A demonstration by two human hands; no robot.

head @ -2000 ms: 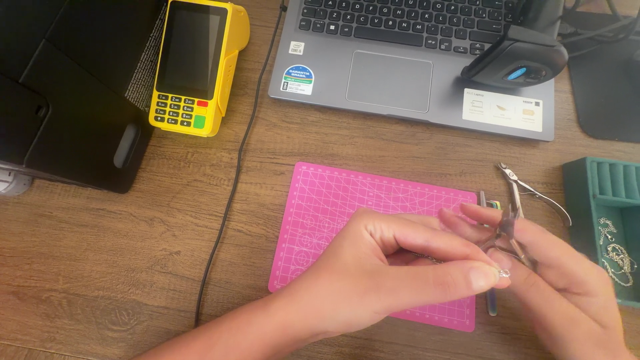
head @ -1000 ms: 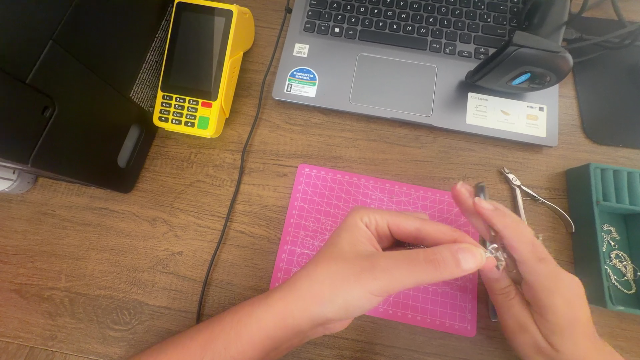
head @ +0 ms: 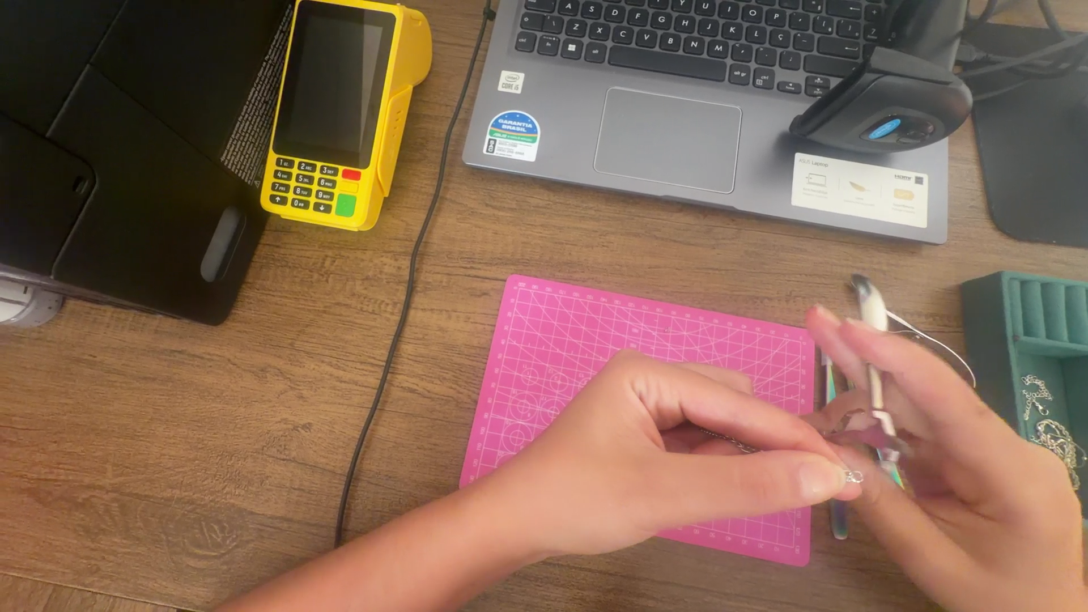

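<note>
Above the pink cutting mat (head: 586,340), my left hand (head: 680,459) pinches a small silver clasp or link (head: 852,477) between thumb and index finger; a thin chain (head: 727,439) runs back under the fingers. My right hand (head: 960,459) is close beside it at the right, with small metal pliers (head: 880,429) held loosely among its fingers. The pliers are blurred, so their jaws are unclear. An iridescent tool (head: 839,517) lies on the table at the mat's right edge, partly hidden by my right hand.
A green jewellery tray (head: 986,340) with silver chains (head: 1056,444) stands at the right. Behind the mat are a laptop (head: 552,102) and a black scanner-like device (head: 892,102). A yellow card terminal (head: 374,191), a black cable (head: 414,255) and a black device (head: 144,229) are at the left.
My right hand has shifted and turned near the left fingertips, and the pliers have changed angle within it. My left hand keeps its pinch in nearly the same place.
</note>
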